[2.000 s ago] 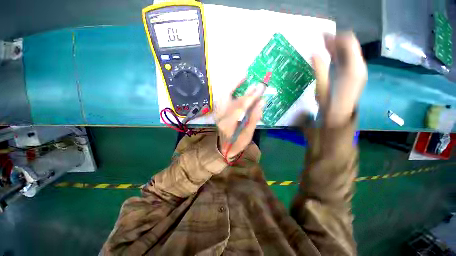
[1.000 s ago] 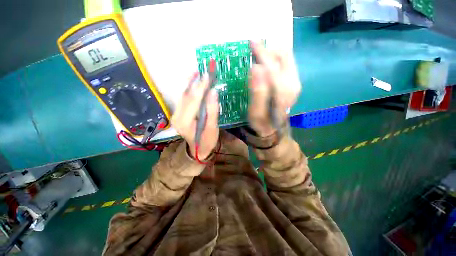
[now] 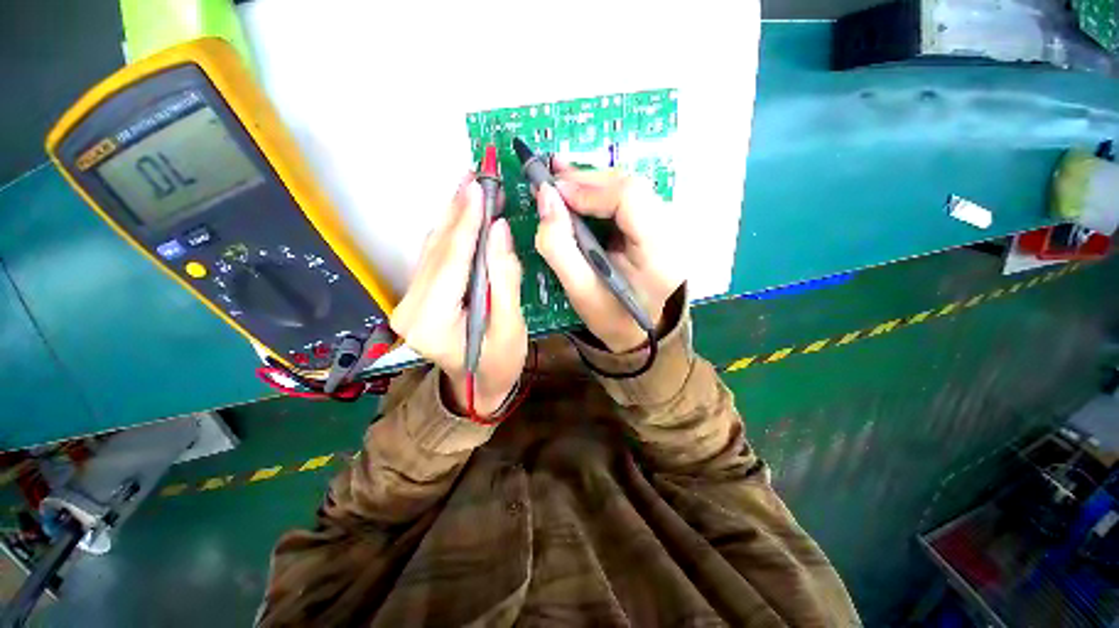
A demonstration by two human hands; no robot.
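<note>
A green circuit board lies on a white sheet, partly hidden by both hands. My left hand holds the red test probe like a pen, its red tip end over the board's upper left part. My right hand holds the black test probe, its black tip end close to the right of the red one. Whether the tips touch the board I cannot tell. The yellow-orange multimeter lies at the left, its display reading "OL".
A bright green-yellow bundle lies beyond the meter. A dark raised block stands at the upper right. A small white item lies on the teal bench. A yellowish block is at the far right.
The view has shifted, and the meter now shows larger at the left. My right hand came in from the right, and both probe tip ends are now close together over the board's upper left.
</note>
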